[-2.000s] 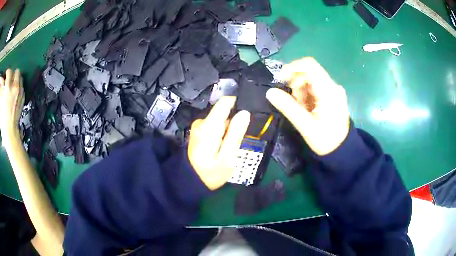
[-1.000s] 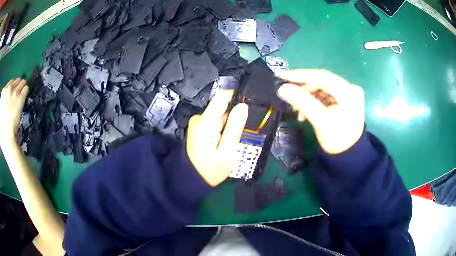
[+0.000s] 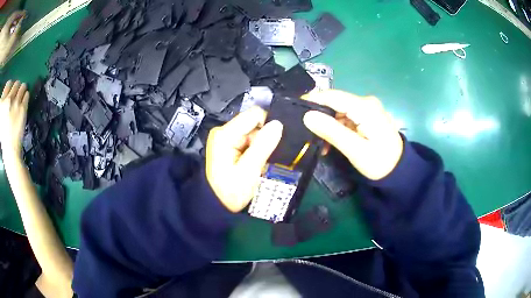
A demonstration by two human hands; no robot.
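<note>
A phone housing (image 3: 298,197) is held between my hands, tilted, with a white keypad board (image 3: 272,199) in its lower half and a blue band above it. A dark inner plate (image 3: 287,131) lies over the upper half, and an orange-yellow flex cable (image 3: 301,153) shows at its lower right. My left hand (image 3: 241,157) grips the left side, thumb at the plate's edge. My right hand (image 3: 356,132) holds the upper right side, thumb on the plate. The fingertips under the phone are hidden.
A large heap of dark plates (image 3: 151,64) lies at left and centre. Plates with silver face (image 3: 271,31) lie among them. A few dark plates (image 3: 311,224) lie below the phone. A slim white tool (image 3: 445,48) lies at right. Another person's arm (image 3: 26,192) is at left.
My right hand has moved in from the right to the phone. The dark plate now covers more of the upper half. Another person's hand has appeared at the top left.
</note>
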